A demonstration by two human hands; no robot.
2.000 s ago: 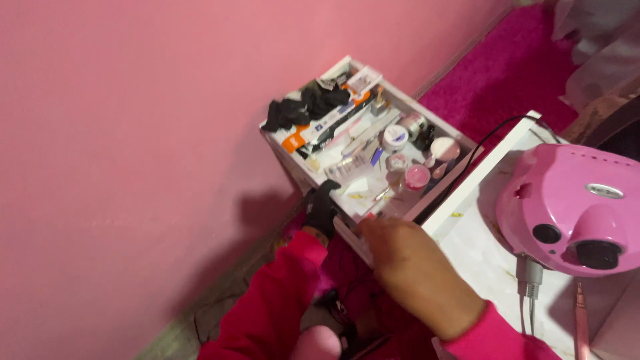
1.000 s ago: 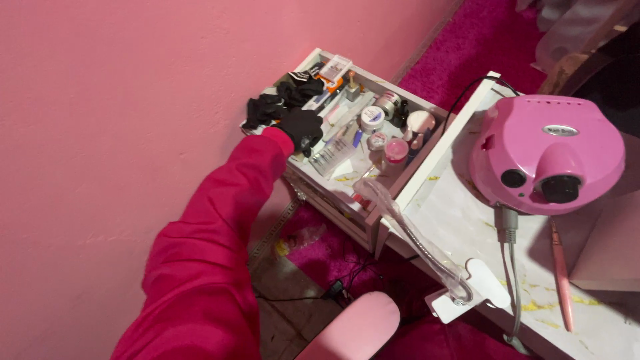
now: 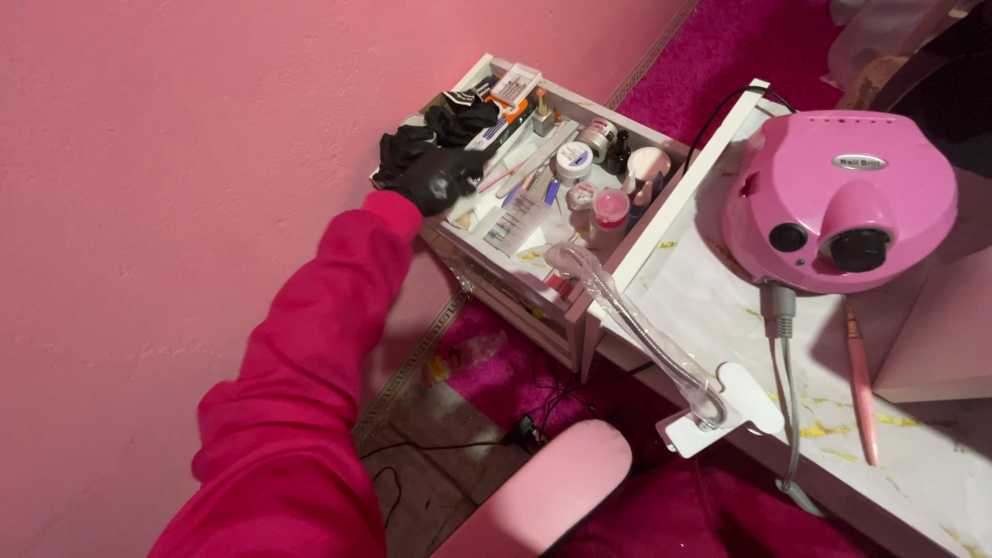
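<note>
My left hand (image 3: 443, 180), in a black glove, reaches from a pink sleeve into the left side of an open white drawer (image 3: 511, 267). Its fingers point at the drawer's contents; whether they grip something cannot be told. Beside it lie crumpled black gloves (image 3: 422, 139) and an orange, white and blue box (image 3: 504, 122). Right of the hand are a sheet of fine dark strips (image 3: 515, 222), a white-lidded jar (image 3: 574, 161), a pink-topped jar (image 3: 611, 208), a small bottle (image 3: 543, 116) and a clear case (image 3: 515, 84). My right hand is out of view.
A pink nail drill machine (image 3: 845, 201) stands on the marble-patterned table (image 3: 821, 403), with a pink pen-shaped tool (image 3: 862, 387) near it. A clamp with a plastic-wrapped flexible neck (image 3: 659, 341) sits at the table edge. A pink padded armrest (image 3: 550, 488) and black cables are below.
My left hand has moved from the drawer's near edge in over its left side. My bare right hand, at the drawer's front two seconds ago, has left the view.
</note>
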